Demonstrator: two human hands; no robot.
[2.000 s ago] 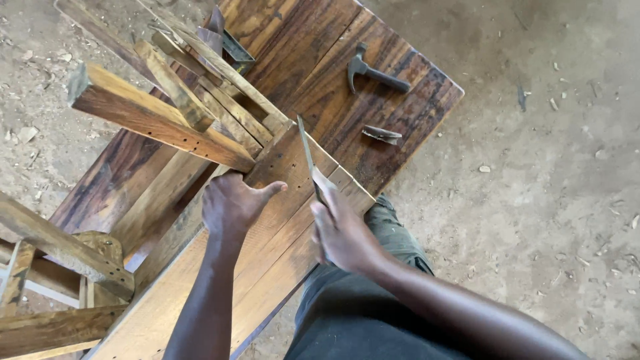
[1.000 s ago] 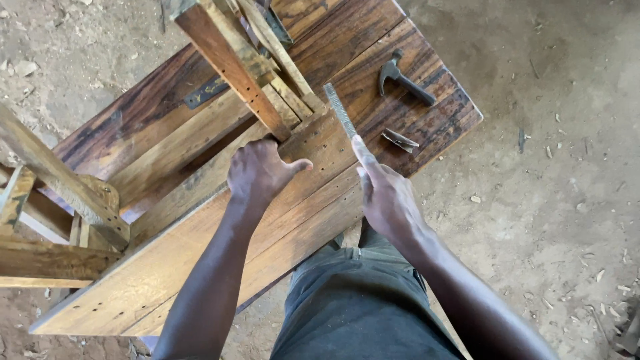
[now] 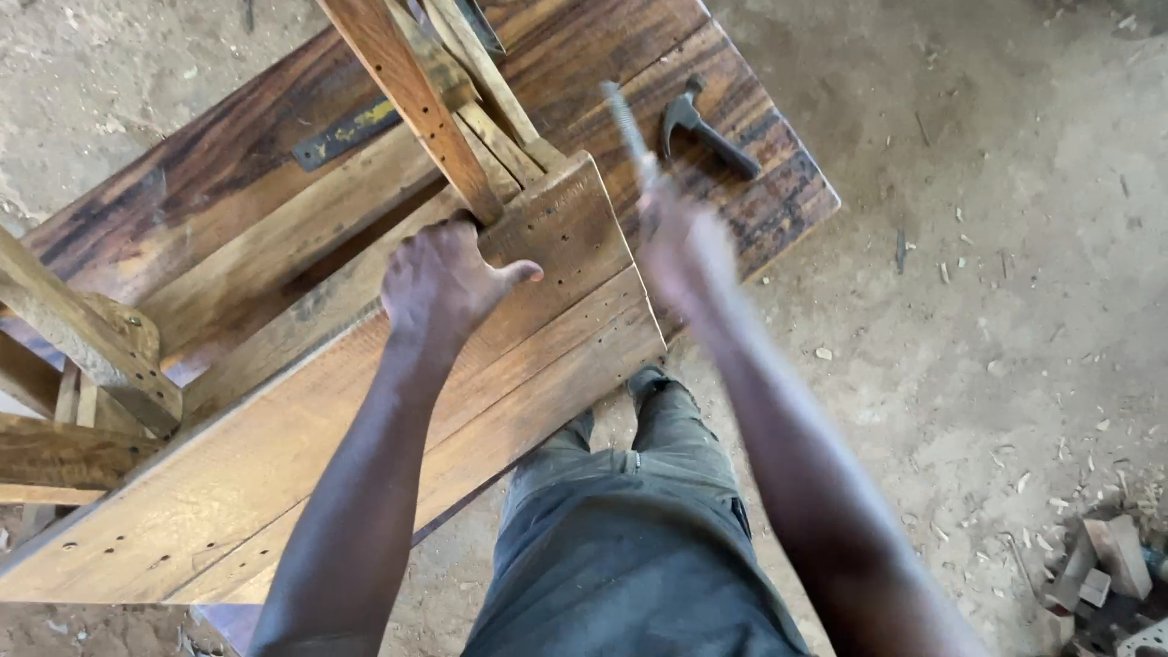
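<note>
My left hand (image 3: 443,278) rests on the near edge of a wooden plank panel (image 3: 511,356), beside an upright wooden leg (image 3: 424,109); its thumb is stretched out and its fingers bend over the edge. Blurred by motion, my right hand (image 3: 684,251) grips a long narrow metal file or rasp (image 3: 628,123), which points up and away just beyond the panel's pale cut end. Nail holes dot the panel. A claw hammer (image 3: 707,132) lies on the dark wooden tabletop (image 3: 584,55) right of the file. The handle end of the file is hidden in my fist.
A hand saw or flat metal blade (image 3: 347,132) with worn paint lies behind the leg. More wooden framing (image 3: 82,333) stands at the left. The tabletop's corner juts out at the right. Wood scraps (image 3: 1100,566) lie on the shaving-strewn ground at the lower right.
My right hand and the file have moved off the panel's surface to beyond its end. My left hand stays at the panel's edge by the leg. The view has shifted.
</note>
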